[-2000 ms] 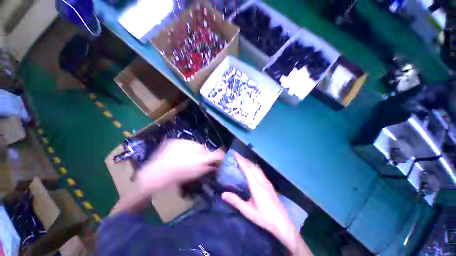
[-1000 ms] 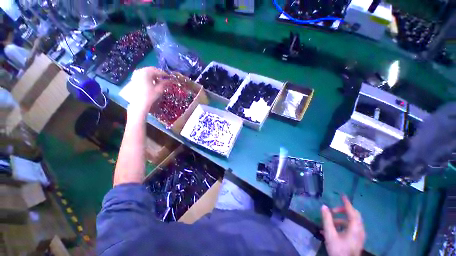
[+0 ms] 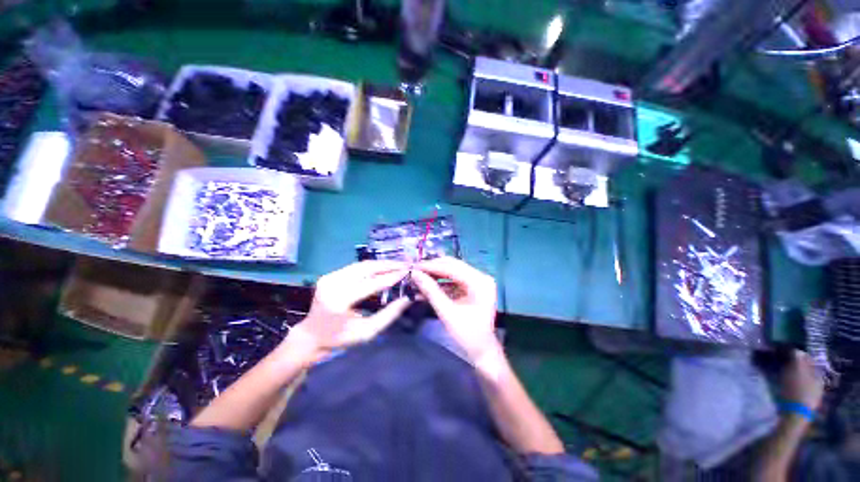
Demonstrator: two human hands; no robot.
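A black housing (image 3: 407, 237) lies on the green bench right in front of me, near the front edge. A thin red lead (image 3: 427, 235) runs slantwise over it down to my fingertips. My left hand (image 3: 351, 301) and my right hand (image 3: 464, 299) meet at the near side of the housing. Their thumbs and fingers are pinched at the lower end of the red lead. Small dark parts beneath the fingers are blurred and partly hidden by the hands.
Brown carton of red parts (image 3: 156, 188), white box of white-silver strips (image 3: 290, 221) and two white boxes of black parts stand left. Two screw feeders (image 3: 490, 177) stand behind right. A black tray of strips (image 3: 666, 273) and another person's arm (image 3: 792, 428) are right. An open carton is below the bench.
My left hand has come from the brown carton to the housing. My right hand, open beside the housing before, has closed in at its near side. The red lead now shows. The view has turned right.
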